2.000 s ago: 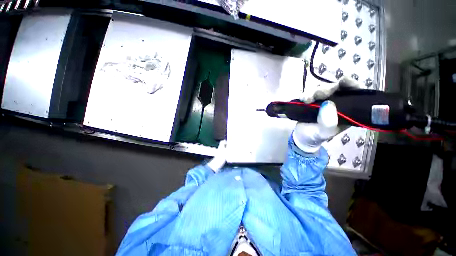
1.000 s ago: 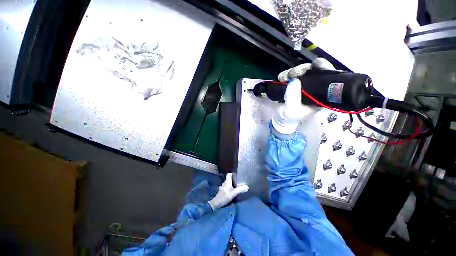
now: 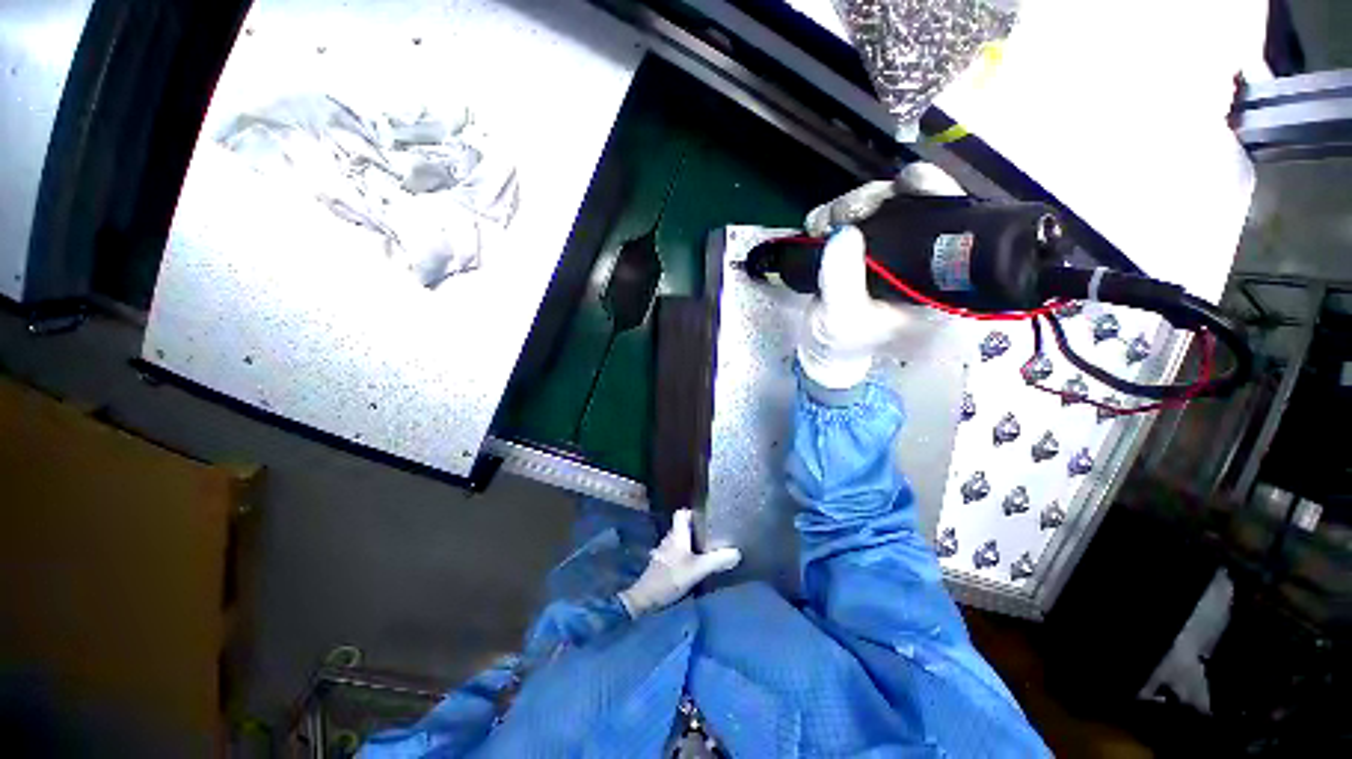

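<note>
A metal enclosure (image 3: pixel 756 430) with a flat silver top lies in front of me. My right hand (image 3: pixel 848 282), in a white glove, is closed round a black corded electric screwdriver (image 3: pixel 949 255) with a red line and a small label. The screwdriver lies level above the top, its tip at the enclosure's far left corner. My left hand (image 3: pixel 679 568), gloved, rests on the enclosure's near left edge with thumb and fingers apart; whether it grips the edge is hard to tell.
A second enclosure (image 3: pixel 297 319) with crumpled clear plastic (image 3: pixel 430 186) on top is on the left. Between them is the green carrier board (image 3: pixel 697 178). A ball transfer table (image 3: pixel 1023 460) is right, a screw bag (image 3: pixel 919 52) on the white bench (image 3: pixel 1142 119), cardboard (image 3: pixel 119 564) lower left.
My right hand has carried the screwdriver left and away from me to the enclosure's corner. My left hand has stayed at the near edge. The view has shifted closer.
</note>
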